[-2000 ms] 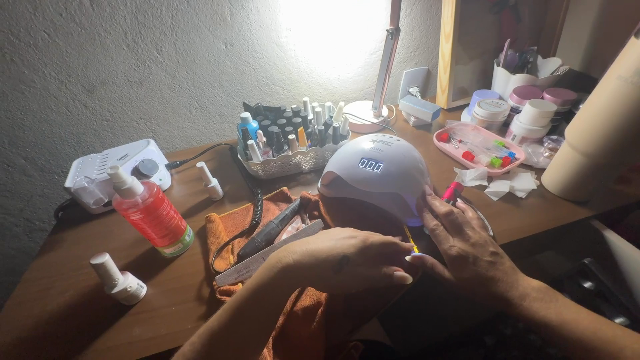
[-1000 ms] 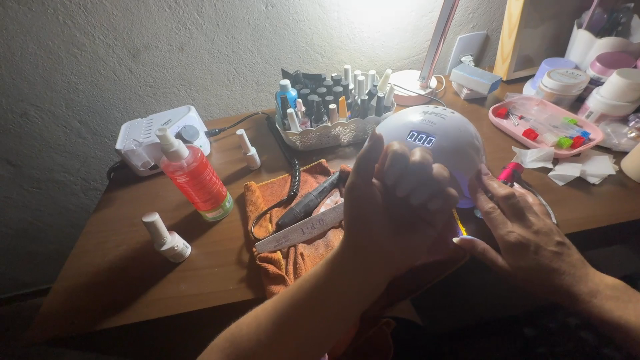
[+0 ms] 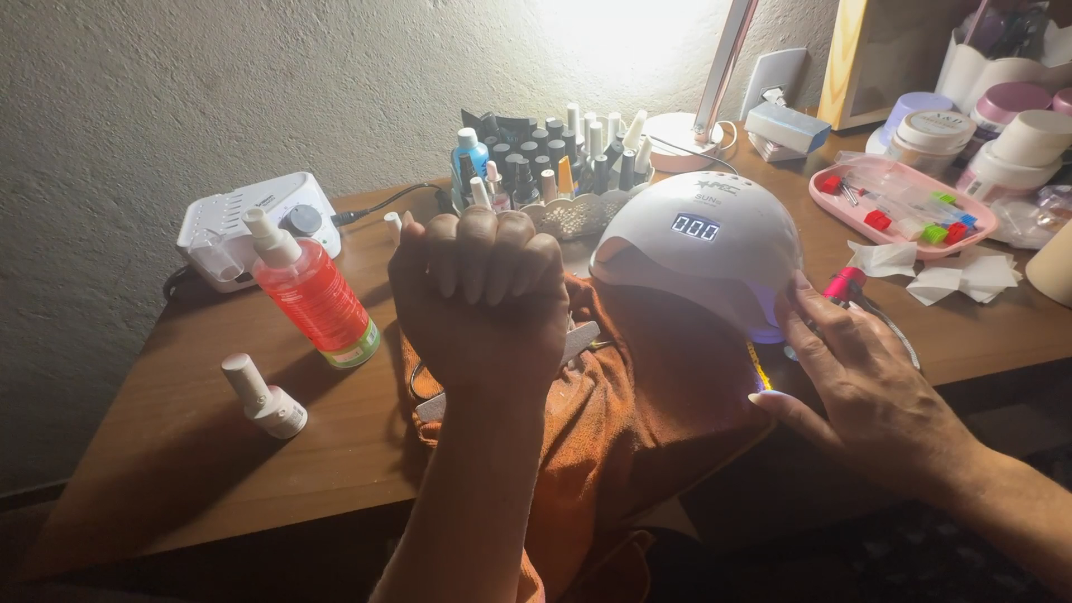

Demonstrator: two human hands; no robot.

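Note:
My left hand (image 3: 481,301) is raised above the orange towel (image 3: 586,419), fingers curled toward the palm with the nails showing and nothing seen in it. It hides part of a nail file (image 3: 580,342) on the towel. My right hand (image 3: 871,402) touches the right side of the white nail lamp (image 3: 703,243), its thumb apart from the fingers. The lamp's display shows zeros. Beside that hand lies a pink-ended tool (image 3: 844,285). A red spray bottle (image 3: 314,297) and a small nail polish bottle (image 3: 266,398) stand to the left.
Behind are a white control box (image 3: 260,226), a basket (image 3: 578,219) of polish bottles and a desk lamp's base (image 3: 680,138). On the right are a pink tray (image 3: 904,205) of small parts, paper wipes (image 3: 963,276) and lidded jars (image 3: 931,138). The table's front edge runs below.
My left hand has left the area in front of the nail lamp, rising and moving left, and its fingers have curled. My right hand stays at the lamp's side. The view has shifted.

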